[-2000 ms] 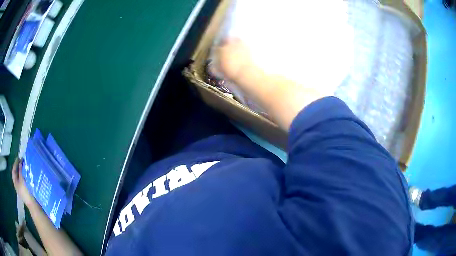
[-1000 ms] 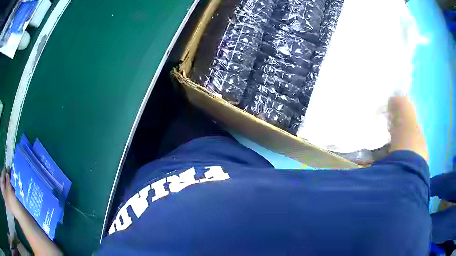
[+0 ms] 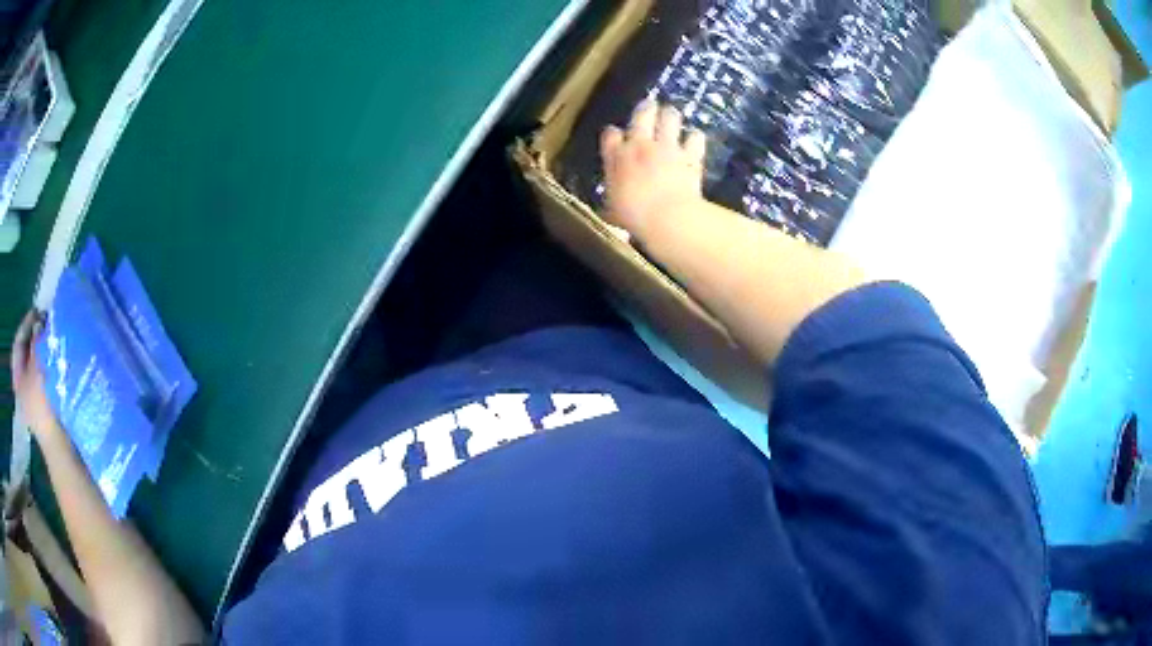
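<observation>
A fanned stack of blue cards [image 3: 108,391] lies at the left of the green work surface. My left hand [image 3: 28,360] is at the stack's left edge, with its fingers closed on that edge and partly hidden. An open brown carton [image 3: 689,297] at the upper right holds rows of black bundles in glossy clear wrap [image 3: 809,107]. My right hand [image 3: 653,170] is inside the carton near its left wall, fingers spread over the bundles. White padding [image 3: 979,202] covers the carton's right part and its right edge.
The green work surface [image 3: 291,152] curves down the left, bordered by a whitish strip [image 3: 108,120]. A white tray [image 3: 48,107] is beyond it at the upper left. Blue floor, a shoe [image 3: 1123,461] and a dark trouser leg show at the far right. Brown cardboard is at the lower left.
My right hand has moved left from the white padding to the black bundles. The padding, first over most of the carton, now lies at its right. My left hand stays at the cards.
</observation>
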